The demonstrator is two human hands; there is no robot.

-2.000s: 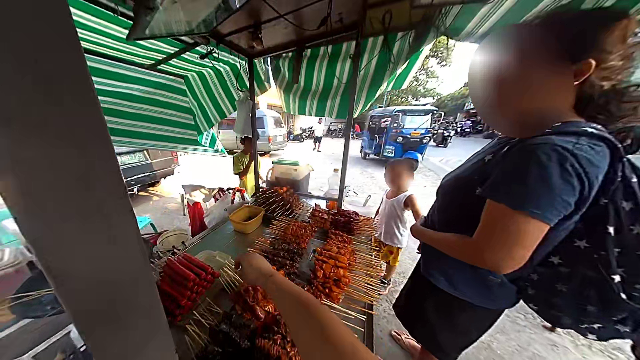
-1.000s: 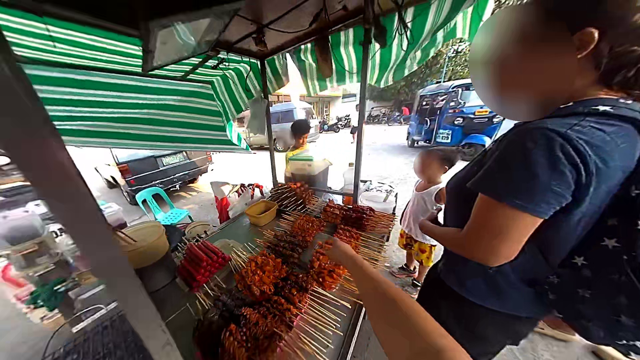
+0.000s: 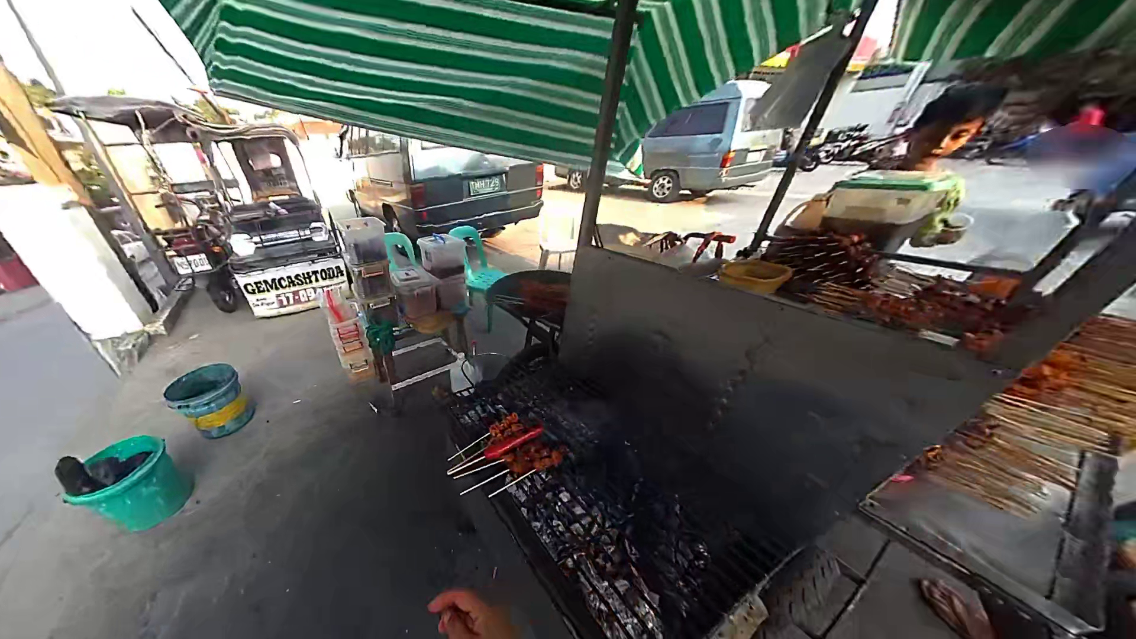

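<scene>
At the bottom edge, what looks like my right hand (image 3: pixel 469 614) has its fingers bent, and the frame cuts it off. No object shows in it, but its palm is hidden. It is left of a long charcoal grill (image 3: pixel 612 541) with grey, ashy coals. Several meat skewers (image 3: pixel 532 454) and a red sausage skewer (image 3: pixel 515 443) lie across the grill's far part, their sticks pointing left over the edge. My left hand is out of view. More skewers (image 3: pixel 1021 435) lie on a tray at the right.
A sooty metal panel (image 3: pixel 737 390) stands along the grill's right side. On the ground at left are a green tub (image 3: pixel 133 488) holding dark lumps and a blue-green bucket (image 3: pixel 209 401). Stacked plastic containers (image 3: pixel 364 266) stand beyond the grill. A person (image 3: pixel 945 151) is behind the stall.
The view has swung far left, from the skewer display to the grill. My right hand, earlier reaching over the displayed skewers, is away from them, low in view.
</scene>
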